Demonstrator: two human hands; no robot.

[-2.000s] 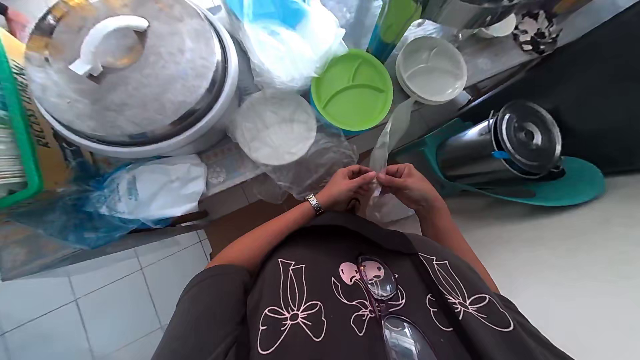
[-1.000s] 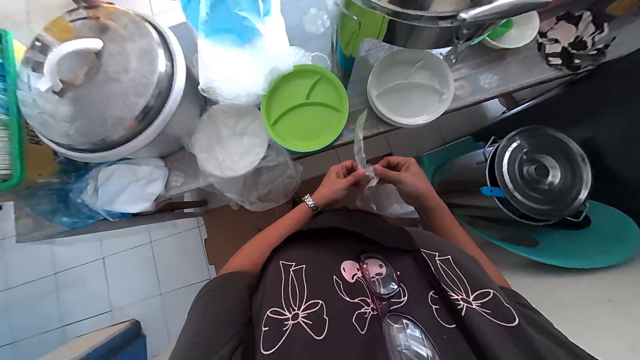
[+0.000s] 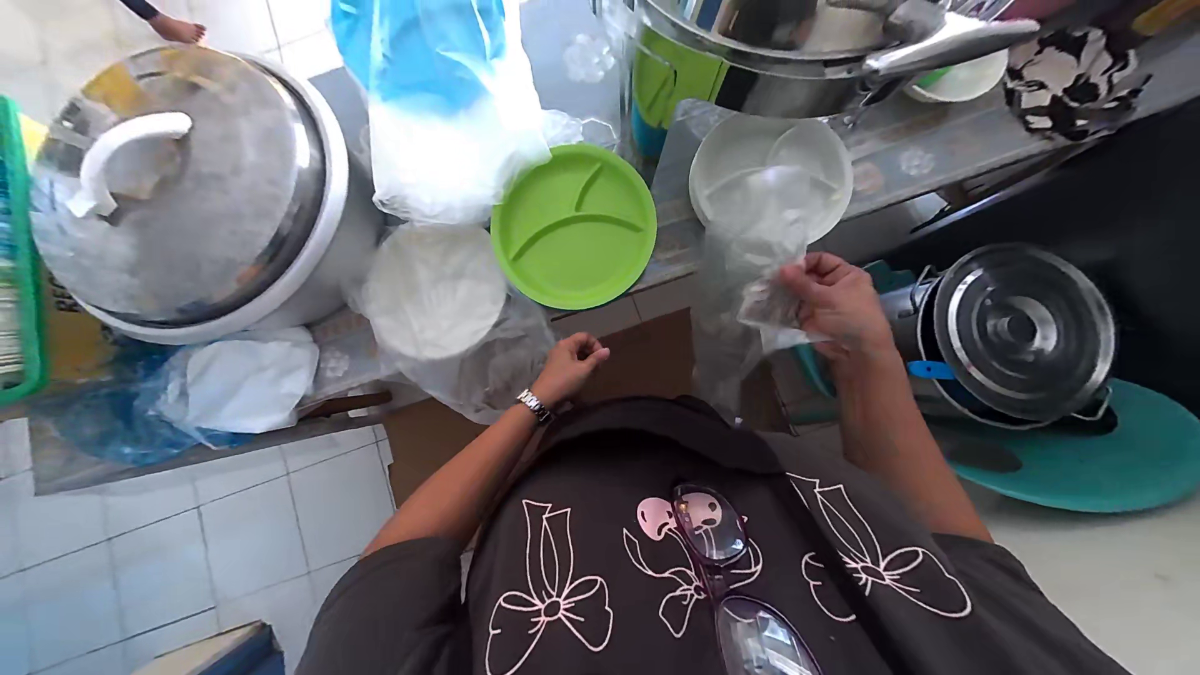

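My right hand [image 3: 839, 305] pinches a clear plastic bag [image 3: 727, 300], which hangs beside it and partly covers a white divided plate [image 3: 717, 178]. Curled in the air near my body, my left hand [image 3: 572, 367] has a metal-banded watch on its wrist and shows nothing held. A green divided plate [image 3: 574, 225] lies on the table between the two hands, farther from me. To its left is a stack of white round items [image 3: 433, 292], inside clear plastic, just beyond my left hand.
A large lidded container [image 3: 206, 187] fills the left of the table, with a crumpled white bag [image 3: 253, 380] below it. A steel pot [image 3: 797, 84] stands at the back. On the right, a lidded pot [image 3: 1022, 328] rests over a teal stool [image 3: 1125, 459]. Another person's hand [image 3: 178, 30] shows top left.
My hands, together at the plastic before, are now apart. My right hand has moved right and forward with the bag, now spread out; my left hand has let go of it.
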